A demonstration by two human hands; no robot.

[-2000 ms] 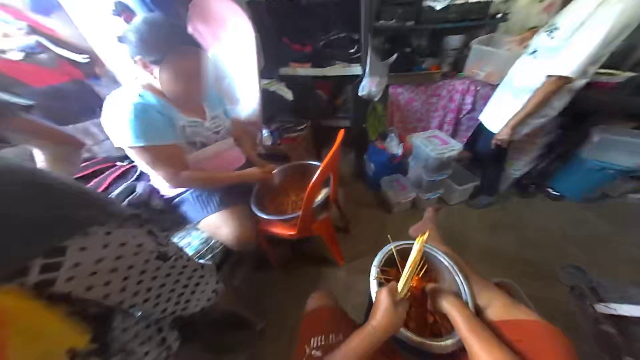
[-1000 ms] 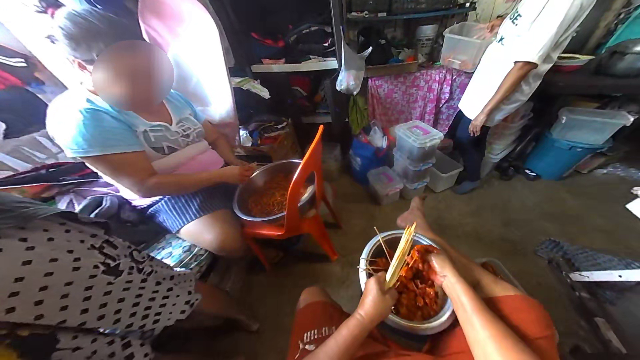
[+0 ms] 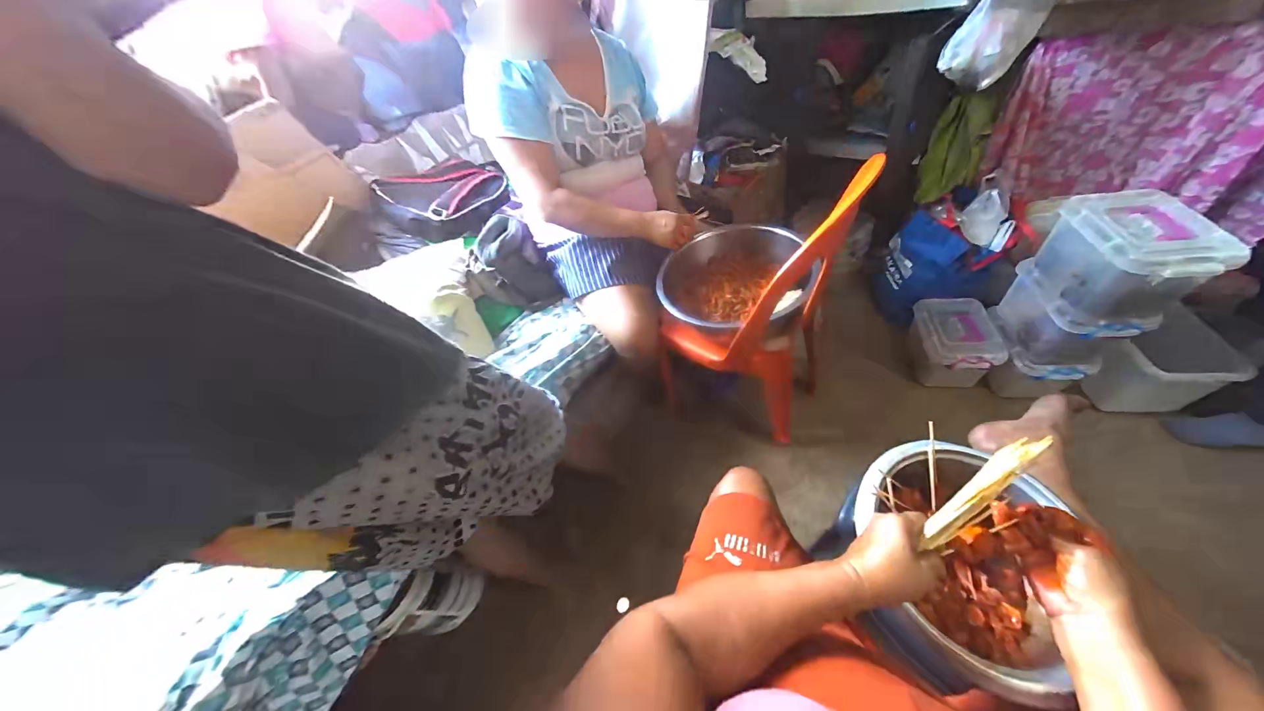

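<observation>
My left hand (image 3: 894,561) is closed around a bundle of thin wooden skewers (image 3: 987,489), over the near left part of a round metal pot (image 3: 874,474). The pot stands between my legs and holds pieces of red marinated meat (image 3: 973,602). At its right side, my right hand (image 3: 1081,583) has its fingers on some of the red pieces, just to the right of the skewers. A few single skewers stick up from the meat near the pot's far left rim. The fingertips of my right hand are partly hidden by the red pieces.
An orange plastic chair (image 3: 775,365) holds a metal basin (image 3: 671,296) of reddish food, with a seated person (image 3: 592,148) reaching to it. Another person in dark clothing (image 3: 197,375) is close on the left. Clear plastic boxes (image 3: 1116,247) are stacked beyond the pot.
The person in dark clothing at the left now covers more of the view and leans in higher. My left hand still holds the skewers over the pot. The view has turned left.
</observation>
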